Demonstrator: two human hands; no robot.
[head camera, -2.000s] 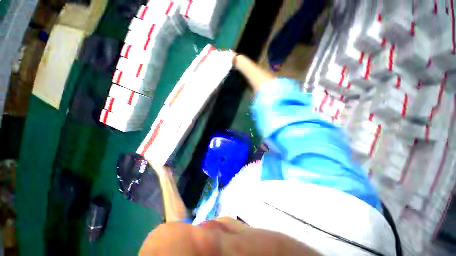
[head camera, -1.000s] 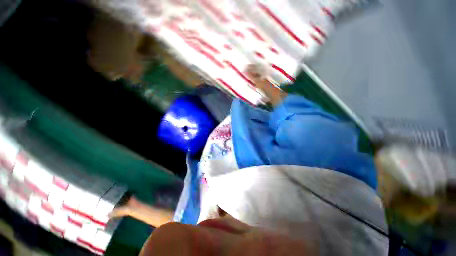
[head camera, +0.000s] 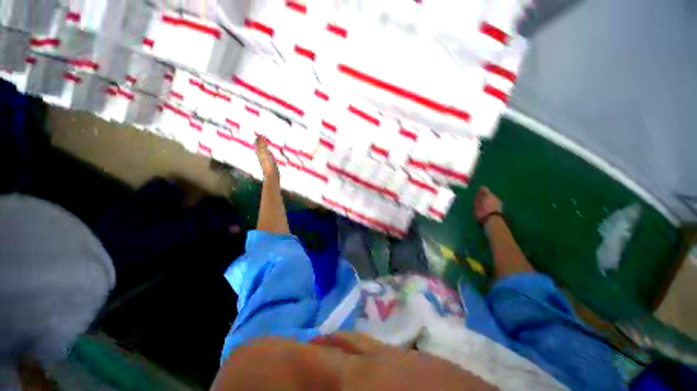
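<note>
A large mass of white product boxes (head camera: 397, 114) with red bands fills the upper part of the view. My left hand (head camera: 264, 155) is at the near face of this mass, seen edge-on; whether it grips a box cannot be told. My right hand (head camera: 487, 205) is to the right of the boxes, over the green surface, apart from them. No object shows in it, but its fingers are too small and blurred to read.
A green surface (head camera: 550, 202) with a pale edge and a whitish scrap (head camera: 617, 237) lies at right, with a grey surface (head camera: 611, 99) beyond. A brown carton (head camera: 130, 149) is at left. A rounded grey-white shape (head camera: 53, 275) is at the left edge.
The view has swung from the bench to the mass of boxes. My left hand has left the row of boxes at the bench. My right hand has moved away from the boxes.
</note>
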